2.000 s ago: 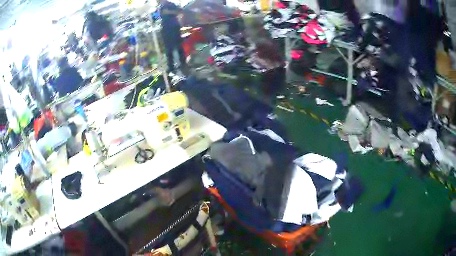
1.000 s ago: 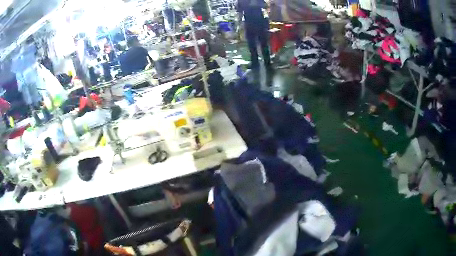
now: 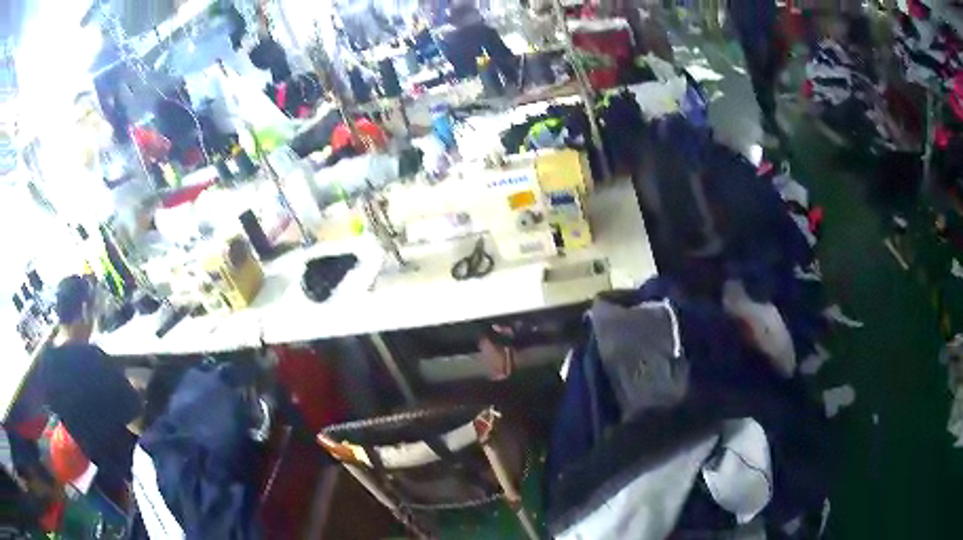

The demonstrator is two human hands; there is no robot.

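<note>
No hand of mine is in the picture. A cream sewing machine (image 3: 517,214) stands on a long white table (image 3: 422,306) in front of me. Black scissors (image 3: 472,259) lie beside the machine. A dark crumpled piece of cloth (image 3: 329,274) lies farther left on the table. A large heap of navy, grey and white garment pieces (image 3: 639,359) stands at the table's right end. The image is somewhat blurred.
A chair with a wrapped backrest (image 3: 422,451) stands before the table. A person in dark clothes (image 3: 85,390) is at the left, near navy garments (image 3: 206,454). Another sewing machine (image 3: 234,269) is at the left. Scraps lie on the green floor (image 3: 871,411) at right.
The view has turned left, so the machine, table and garment heap have shifted right. The chair shows more fully, and the person at the left has come into view.
</note>
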